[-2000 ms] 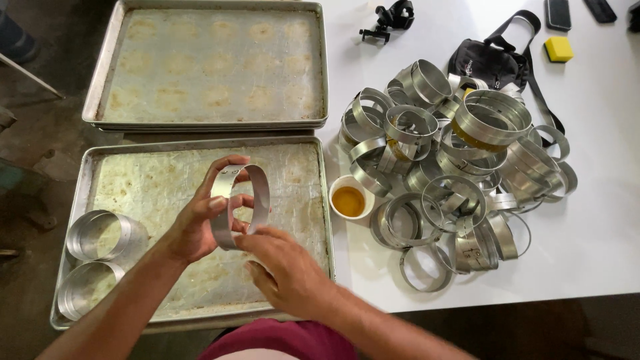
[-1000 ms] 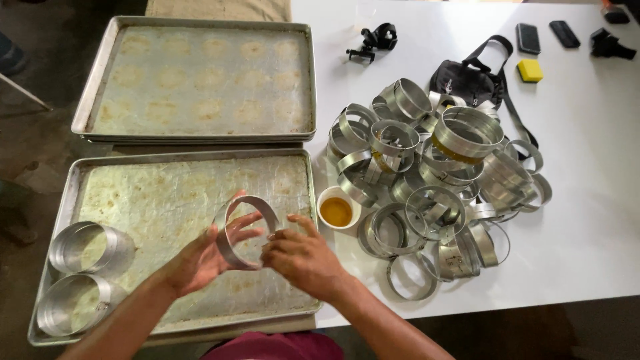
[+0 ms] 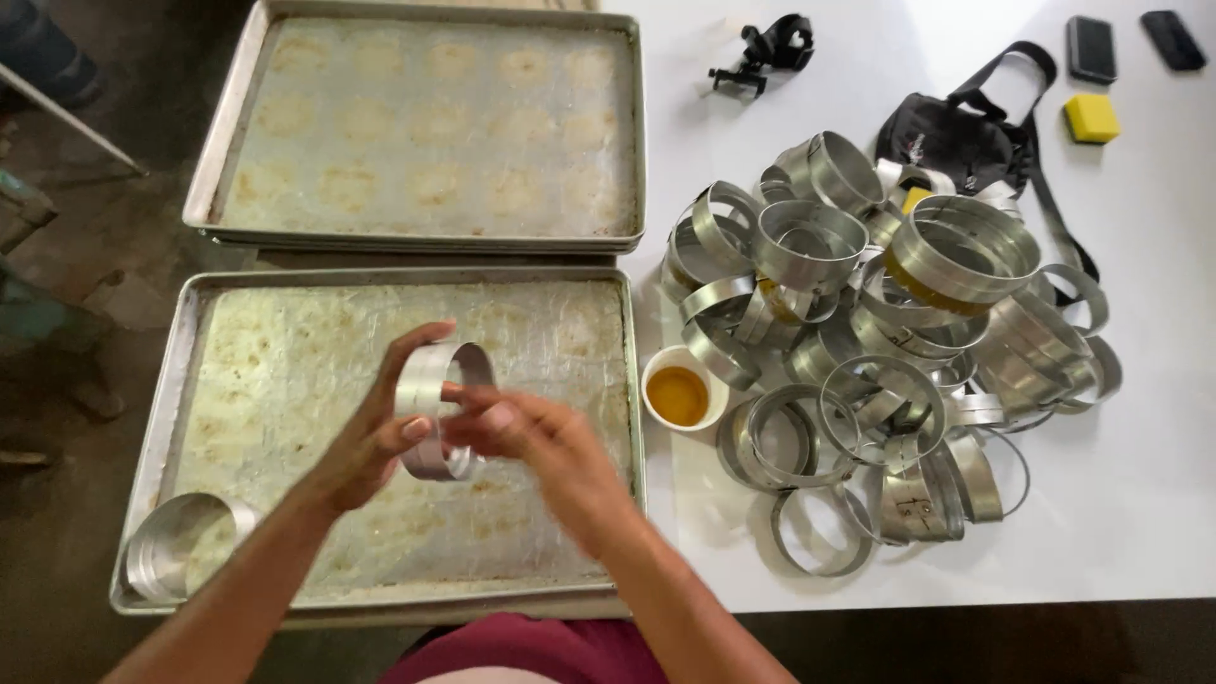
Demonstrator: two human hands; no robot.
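My left hand (image 3: 375, 442) holds a metal ring mould (image 3: 418, 380) on its side above the near baking tray (image 3: 532, 579). The fingers of my right hand (image 3: 541, 437) reach into the ring's opening; whether they pinch its wall cannot be told. At the tray's lower left stands another metal ring (image 3: 157, 551), partly behind my left forearm. A white cup of amber liquid (image 3: 677, 396) stands just right of the tray. Beyond it lies a large heap of metal rings (image 3: 812, 247), some bearing brown residue.
A stack of stained baking trays (image 3: 638, 133) sits beyond the near one. Behind the heap lies a black strapped bag (image 3: 950, 142). A black clamp-like mount (image 3: 765, 52), a yellow sponge (image 3: 1092, 119) and two dark phone-like devices (image 3: 1091, 49) (image 3: 1173, 40) lie farther back.
The held ring has turned in my left hand. My right hand's fingers have moved into its opening. The view has shifted somewhat.
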